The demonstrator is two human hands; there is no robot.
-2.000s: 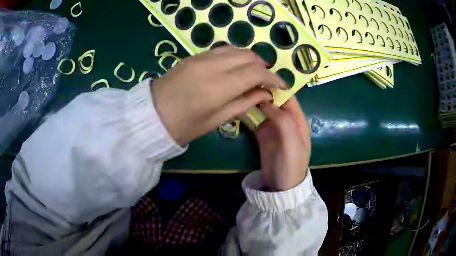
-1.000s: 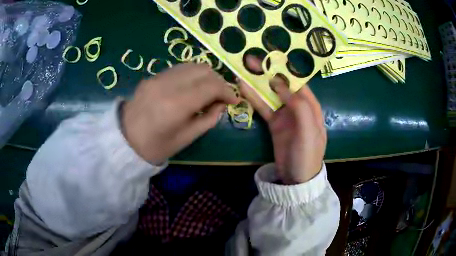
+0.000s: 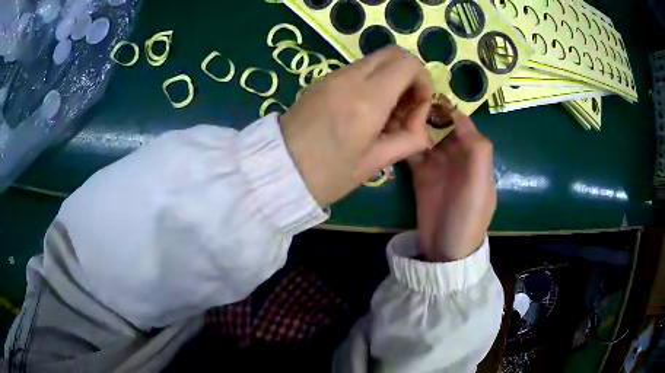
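A pale-yellow die-cut adhesive sheet [image 3: 418,53] with rows of round holes slants across the top centre. Dark green shows through many holes, and the sheets behind show through some. My right hand [image 3: 456,189] grips its near corner from below, fingertips at the corner hole. My left hand [image 3: 357,120] is over the sheet's lower left edge, thumb and finger together beside that hole; whether they pinch a ring is hidden. A pale-yellow ring or flap [image 3: 437,76] shows just above the corner hole.
Thin yellow waste rings [image 3: 218,66] lie loose on the dark-green tabletop [image 3: 561,160]. A clear plastic bag of whitish discs [image 3: 55,80] is at left. A stack of unweeded yellow sheets [image 3: 576,44] is at upper right. Whitish strips [image 3: 658,109] stand at the far right.
My left hand moved off the sheet to the left, then came back to its corner. The ring or flap there has shifted. The loose rings and bag now appear further right in view.
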